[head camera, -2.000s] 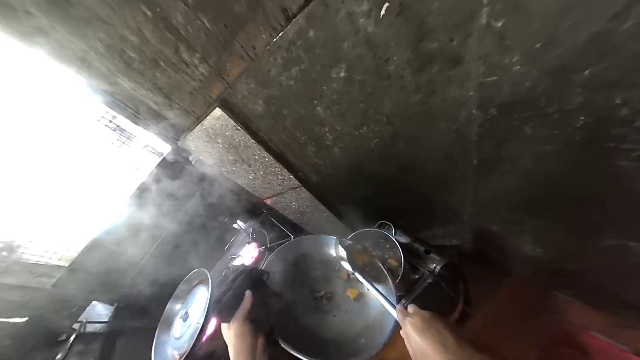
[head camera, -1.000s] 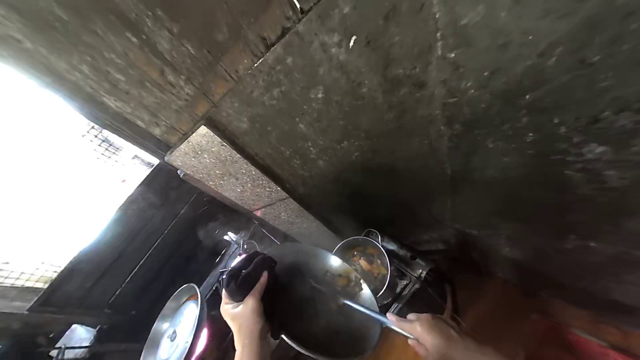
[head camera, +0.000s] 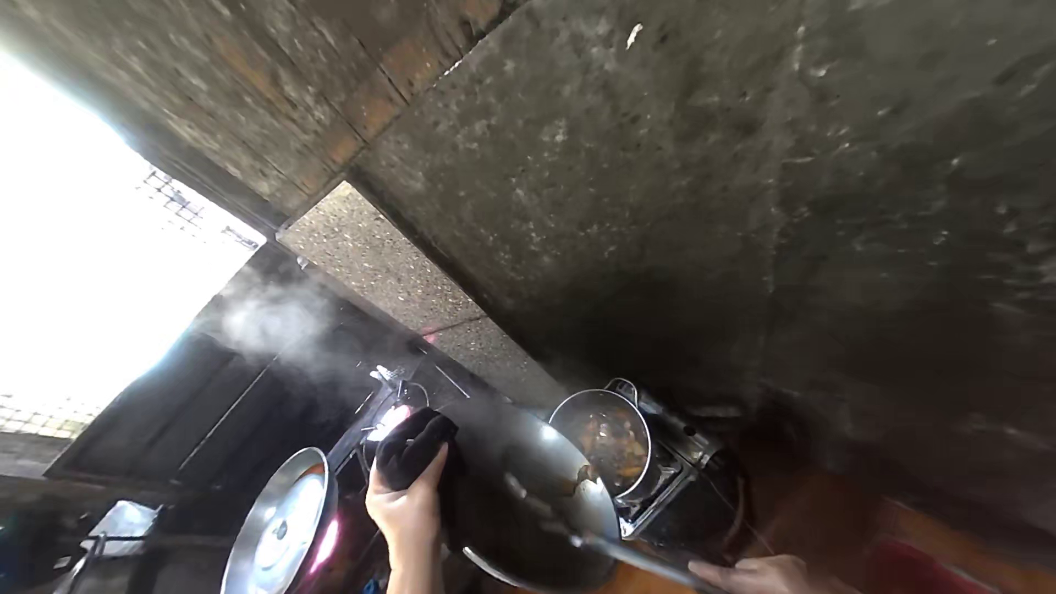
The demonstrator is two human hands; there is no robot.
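Note:
A large metal wok (head camera: 495, 462) is tilted beside a metal pot (head camera: 606, 441) that holds food in liquid. My left hand (head camera: 412, 503) grips the wok's left side through a folded black cloth (head camera: 412, 445). The handle of a long metal utensil (head camera: 643, 561) is in my right hand (head camera: 759, 573), at the lower right; its far end is inside the wok. A small patch of food (head camera: 586, 477) clings near the wok's rim on the pot side. How much else lies in the wok is hard to tell in the shade.
The pot stands on a black gas stove (head camera: 676, 478) by the dark wall. Left of my left hand is a round metal lid or pan (head camera: 285, 524), near a glowing burner (head camera: 392, 421). A speckled ledge (head camera: 396, 264) runs above, with steam drifting at left.
The wok has tilted, and the food pieces that showed in it two seconds ago are mostly no longer visible there. The pot beside it has come more into view.

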